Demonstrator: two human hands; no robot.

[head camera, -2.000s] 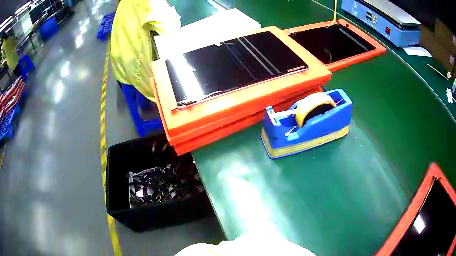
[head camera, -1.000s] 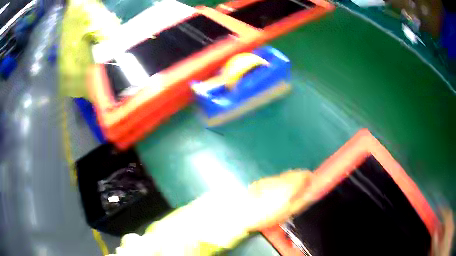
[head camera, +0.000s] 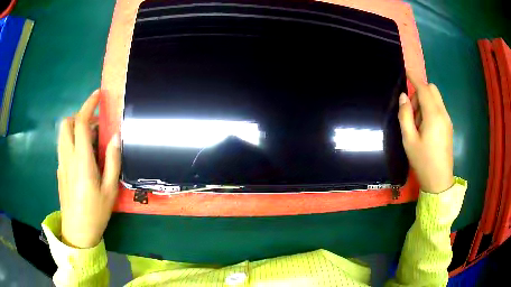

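Observation:
A laptop display assembly (head camera: 263, 84) lies glossy black face up in an orange-red foam tray (head camera: 269, 206), directly in front of me. Small dark hinges (head camera: 141, 195) and thin pale cables (head camera: 207, 188) show along its near edge. My left hand (head camera: 89, 162) holds the tray's left rim, thumb on top and fingers at the outer side. My right hand (head camera: 427, 132) is at the right side, thumb and index finger pinched at the panel's right edge over the tray rim. Its other fingers are partly hidden.
The blue tape dispenser (head camera: 14, 73) is cut off at the far left on the green mat (head camera: 50, 67). A stack of orange-red foam trays (head camera: 498, 140) stands at the right edge. Part of a black bin (head camera: 33, 246) shows at lower left.
The view has swung right and down, so the near tray and panel are now central. Both hands are now in clear view at its sides. The left tray stack has left the view.

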